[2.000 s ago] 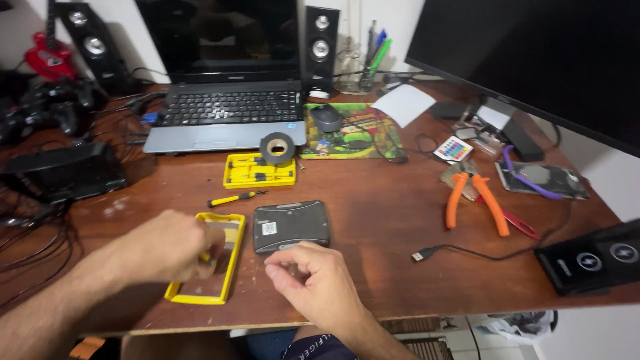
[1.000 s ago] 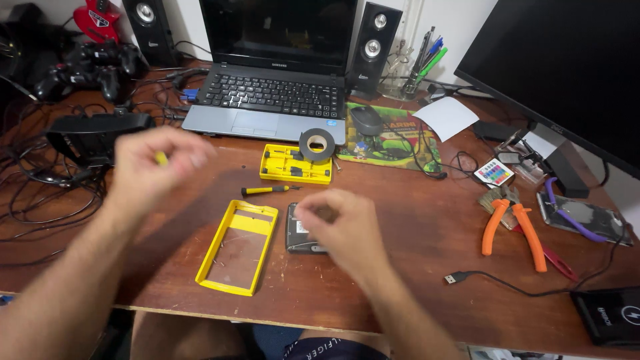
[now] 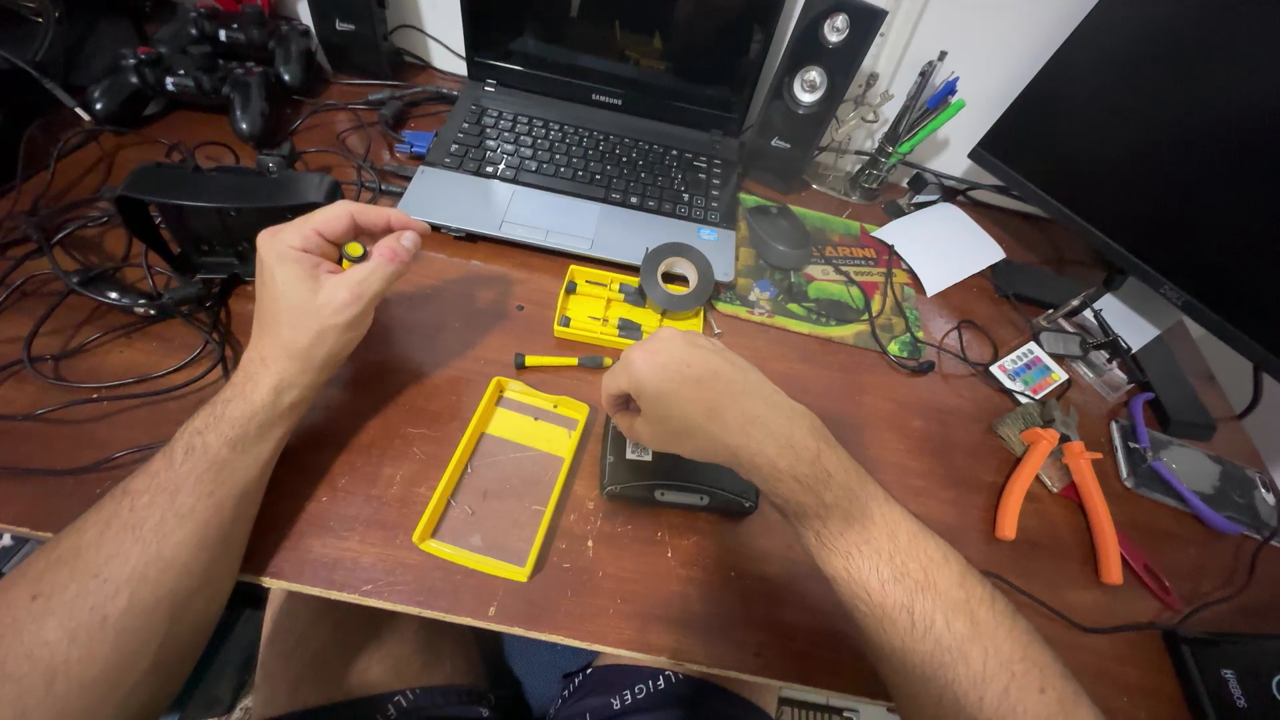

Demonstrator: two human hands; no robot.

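My left hand (image 3: pixel 325 285) is raised over the desk's left side, closed around a small yellow and black precision screwdriver (image 3: pixel 352 254), of which one round end shows. My right hand (image 3: pixel 680 395) hovers with curled fingers over a black rectangular device (image 3: pixel 680 485); whether it holds anything is hidden. Left of the device lies a yellow plastic case lid (image 3: pixel 530 430) with a clear window. Above the lid, a yellow and black screwdriver (image 3: pixel 562 361) rests on the desk. Behind it, a yellow screwdriver case (image 3: pixel 575 325) holds several small drivers, with a roll of black tape (image 3: pixel 677 278) on its right end.
A laptop (image 3: pixel 600 150) stands at the back, a mouse (image 3: pixel 779 237) on its mat to the right. Orange-handled pliers (image 3: pixel 1090 500), a brush and a phone case (image 3: pixel 1200 470) lie at the right. Tangled cables (image 3: pixel 90 330) cover the left side.
My left hand was over the yellow lid two seconds ago and has moved up and left, away from it, with the screwdriver. My right hand has moved from the device's near edge to above it.
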